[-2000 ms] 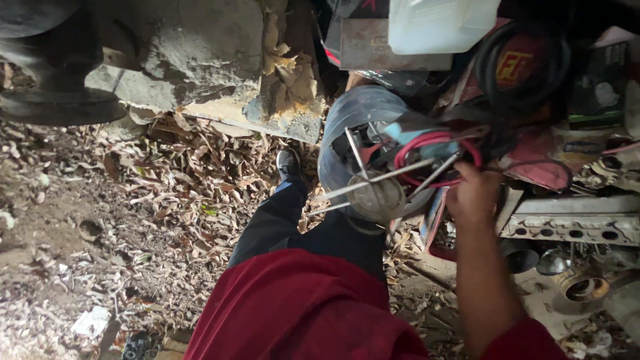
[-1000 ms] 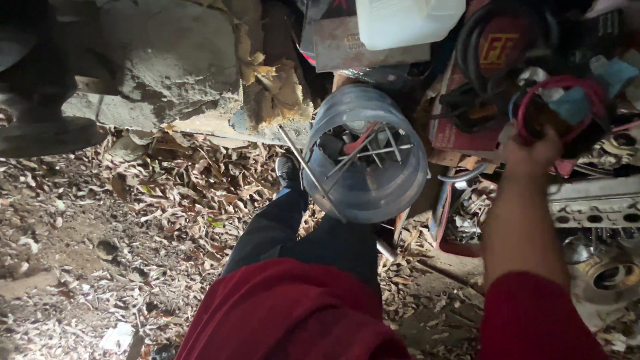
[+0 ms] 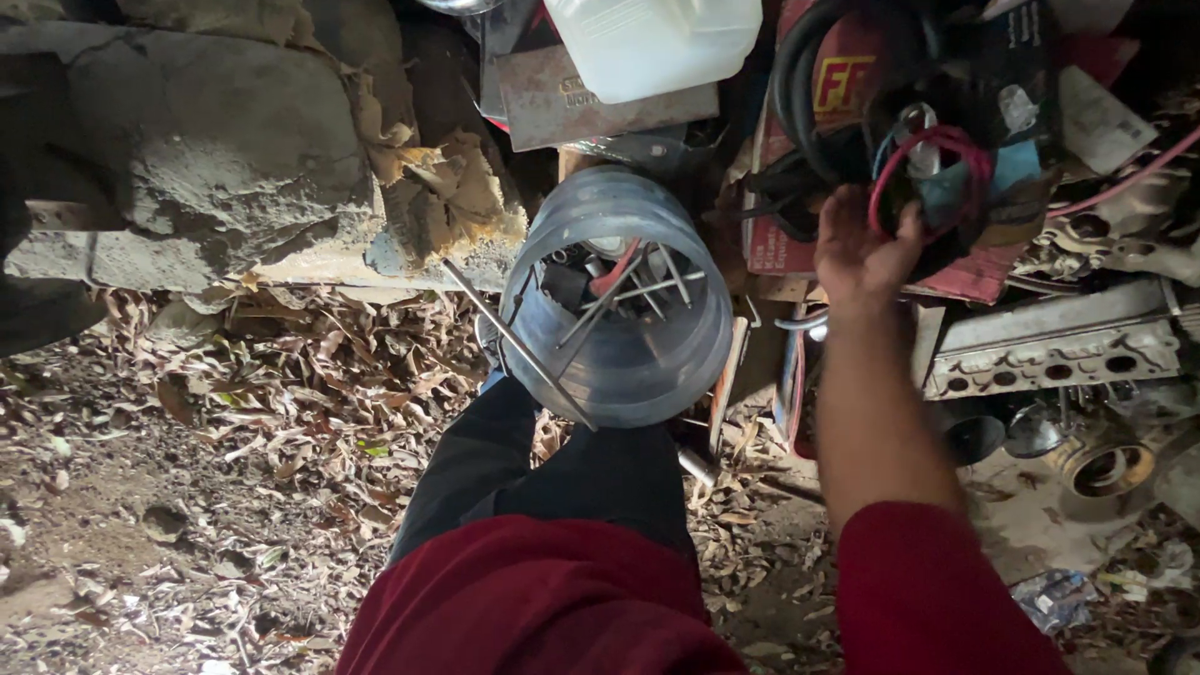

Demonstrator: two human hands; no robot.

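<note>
My right hand (image 3: 867,248) reaches over a pile at the right, palm up with fingers spread, touching or just beside a coil of pink-red cable (image 3: 975,159). Whether the fingers still bear any of the coil is hard to tell. Light blue material (image 3: 1019,167) lies by the coil. A cut, ribbed clear plastic jug (image 3: 637,380) stands at the centre, holding metal rods, a red-handled item (image 3: 614,272) and other small parts. One long metal rod (image 3: 520,347) leans across its rim. My left hand is not in view.
Behind the jug are a translucent plastic container (image 3: 656,47) and a flat metal box (image 3: 534,98). A black hose (image 3: 797,94) lies on a red box at the right. Below that are a cylinder head (image 3: 1050,352) and metal parts. Concrete (image 3: 234,141) and dry leaves (image 3: 375,375) are at the left.
My right hand has moved right and away from the jug, and the red cable bundle that was over the jug now lies on the pile. The jug's mouth is uncovered.
</note>
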